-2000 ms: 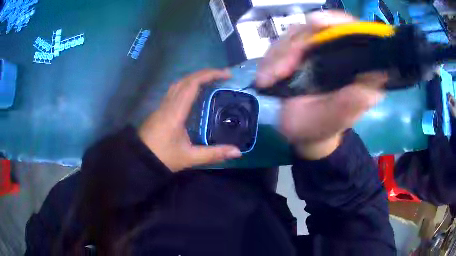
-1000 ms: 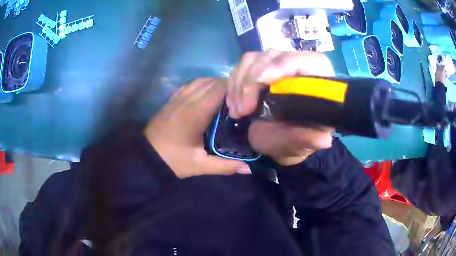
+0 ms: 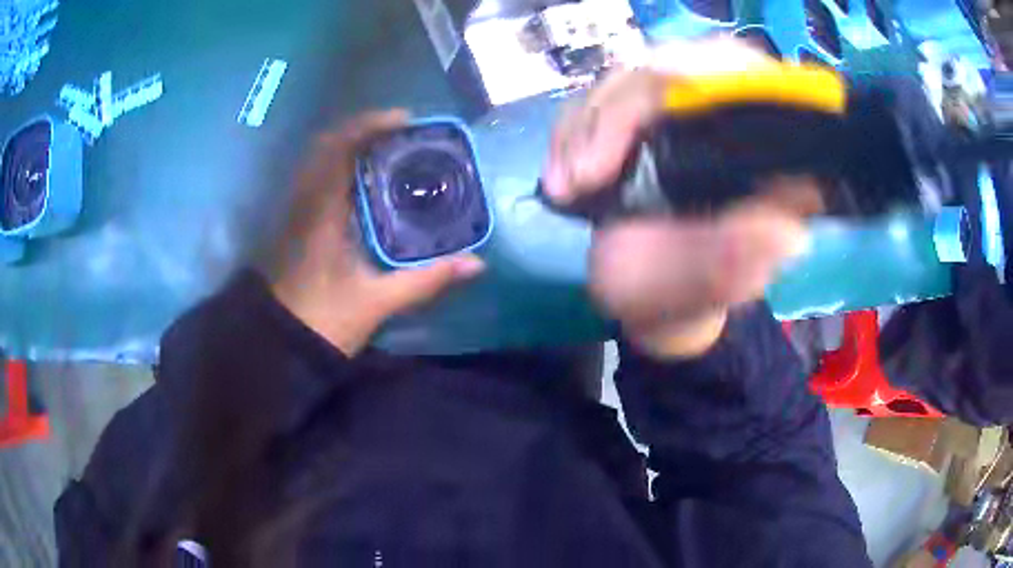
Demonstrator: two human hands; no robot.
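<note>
A speaker unit (image 3: 425, 191) with a light-blue rim and a black face with a round cone faces up at the centre-left. My left hand (image 3: 333, 239) holds it from the left side, the thumb along its near edge. My right hand (image 3: 667, 211) is blurred and grips the electric screwdriver (image 3: 778, 144), black with a yellow-orange lever. The screwdriver lies nearly level, its tip pointing left. The tip is to the right of the speaker unit and apart from it. Whether a screw is on the tip cannot be told.
The screw feeder (image 3: 544, 44) stands behind. Another speaker unit (image 3: 42, 178) is at the far left, with more at the back right. Light-blue strips (image 3: 261, 92) lie on the green mat. Red stools (image 3: 872, 372) and another person's dark sleeve (image 3: 944, 361) are at the right.
The screwdriver, which was over the speaker unit's face, has moved right and away from it. My left hand and the unit have moved left and up in view, uncovering the face.
</note>
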